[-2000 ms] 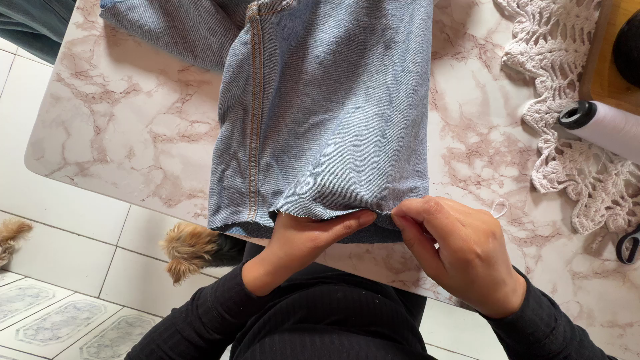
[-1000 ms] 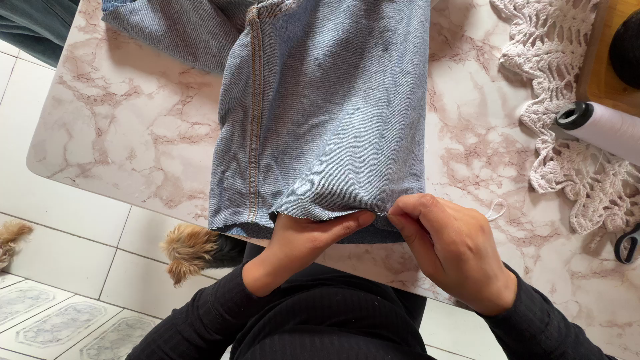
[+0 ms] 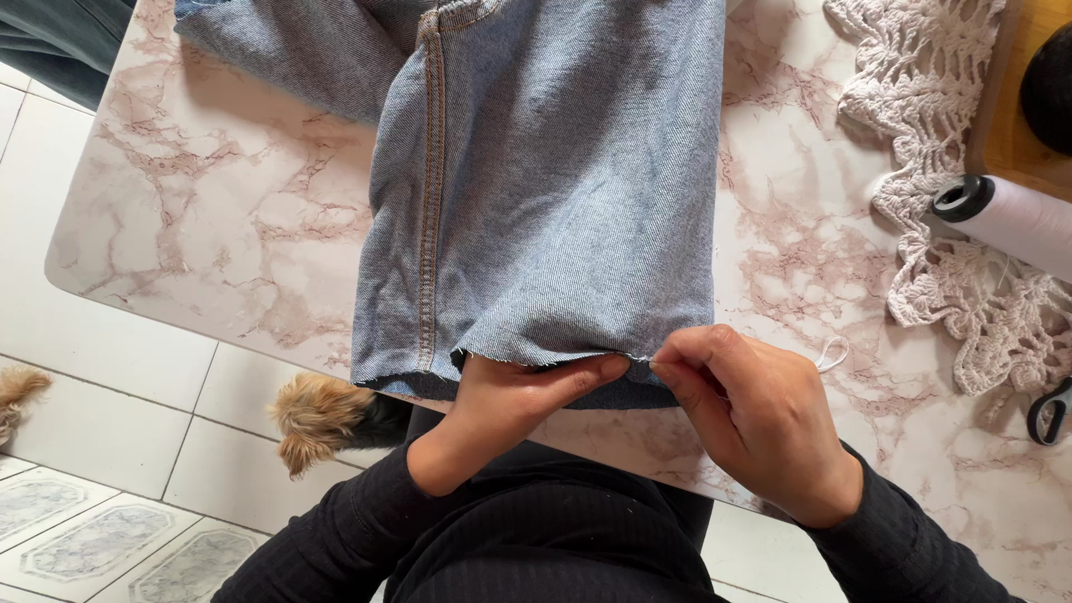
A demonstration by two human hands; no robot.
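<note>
A blue denim garment leg (image 3: pixel 553 201) with a raw, frayed cut edge lies on the marble-patterned table, its opening at the near table edge. My left hand (image 3: pixel 519 389) reaches partly inside the opening and pinches the cut edge between thumb and fingers. Just right of that thumb, my right hand (image 3: pixel 749 410) has thumb and forefinger closed at the same edge. Whether it pinches cloth, thread or a needle is too small to tell. A loop of white thread (image 3: pixel 832 355) lies on the table beside my right hand.
At the right are a white crocheted cloth (image 3: pixel 921 92), a large white thread spool (image 3: pixel 1017 219), a wooden tray (image 3: pixel 1001 126) with a black round object, and a scissors handle (image 3: pixel 1045 419). Below the table's left side, a small dog (image 3: pixel 322 419) is on the tiled floor (image 3: pixel 100 335).
</note>
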